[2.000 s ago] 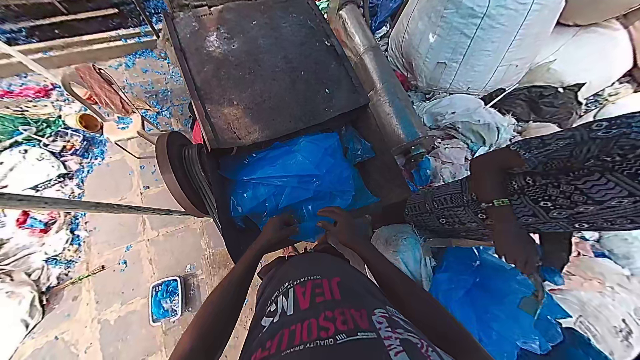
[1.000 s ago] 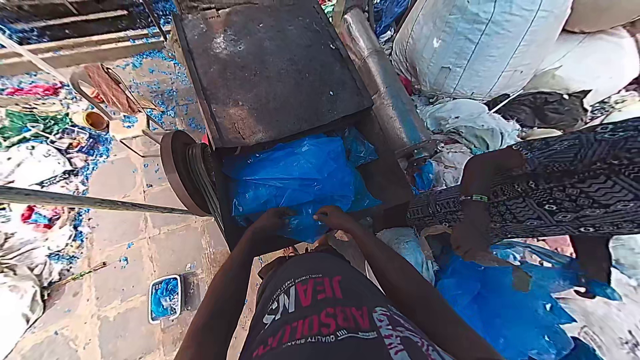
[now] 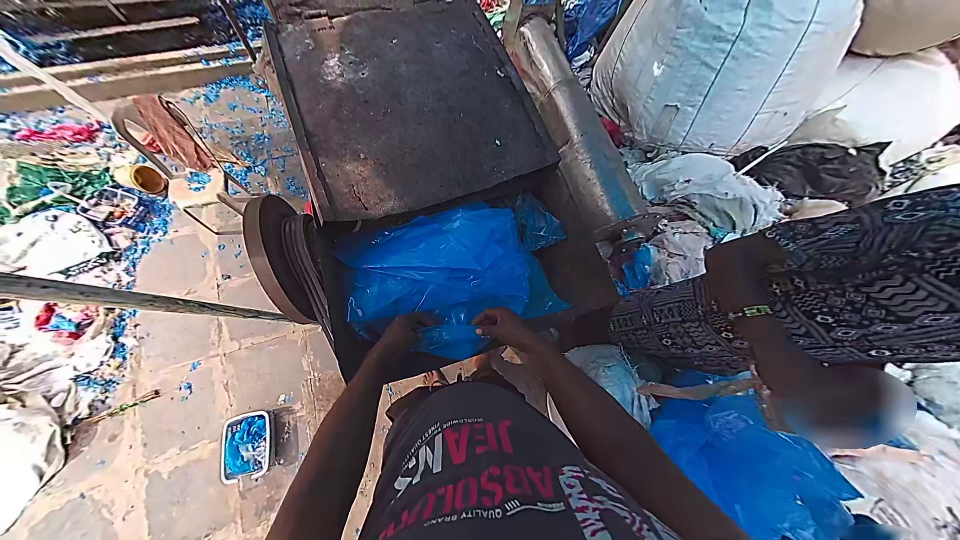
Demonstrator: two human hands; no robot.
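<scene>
Blue plastic film (image 3: 450, 259) lies bunched in the open front tray of a dark metal machine (image 3: 412, 97). My left hand (image 3: 407, 330) grips the film's near edge at the tray's front. A short way to its right, my right hand (image 3: 504, 327) pinches the same edge between thumb and fingers. A crumpled strip of film spans the gap between them. Part of my left fingers is hidden in the film.
Left of the tray is a pulley wheel with belts (image 3: 279, 259); a metal pipe (image 3: 574, 135) runs along the right. A person in patterned cloth (image 3: 847, 285) bends beside more blue film (image 3: 735, 457). A tub of blue scraps (image 3: 246, 446) stands on paving. White sacks (image 3: 727, 67) are stacked at upper right.
Both my hands stay at the film's near edge, with small finger shifts. The person at the right has bent lower, and their head has come into view over the blue film.
</scene>
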